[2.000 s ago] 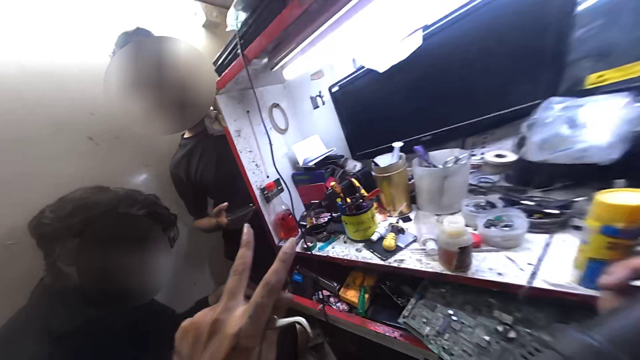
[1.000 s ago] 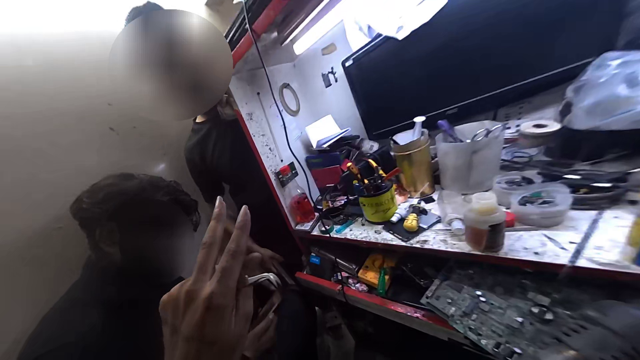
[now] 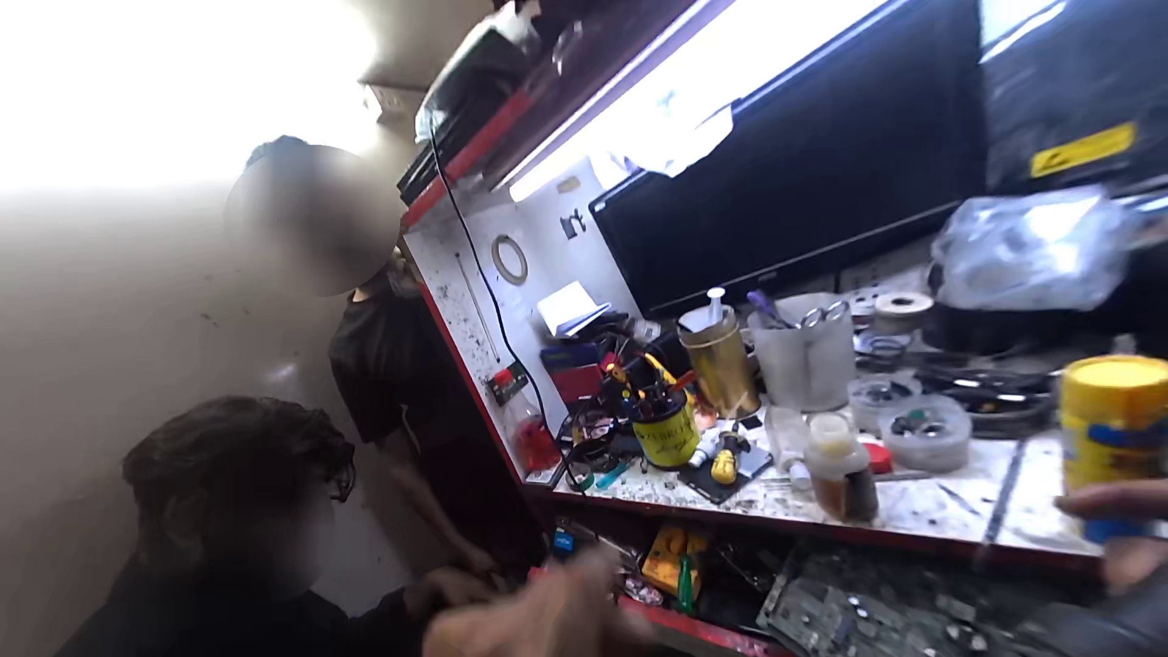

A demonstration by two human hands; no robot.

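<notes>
At the bottom centre is my left hand [image 3: 547, 611], blurred and low in front of the shelf under the bench; how its fingers lie is unclear. My right hand [image 3: 1127, 529] enters at the right edge, one finger across the lower front of a yellow and blue canister [image 3: 1113, 429]; whether it grips the canister is cut off from view. Left of the canister stand a brown bottle with a pale cap [image 3: 839, 470], round clear tubs [image 3: 926, 433], a white cup of tools [image 3: 803, 356], a gold-coloured tin [image 3: 721, 365] and a yellow tool holder [image 3: 668, 438].
Two people in dark clothes are at the left, one seated [image 3: 228, 547], one standing [image 3: 401, 383]. The bench has a red edge [image 3: 693, 511]; a circuit board [image 3: 867, 602] lies below it. A large dark screen [image 3: 803, 155] and a clear plastic bag [image 3: 1031, 246] are behind.
My left hand, raised with two fingers up in both earlier frames, is now lower and blurred. The view has shifted; the canister and my right hand show more fully than one second ago.
</notes>
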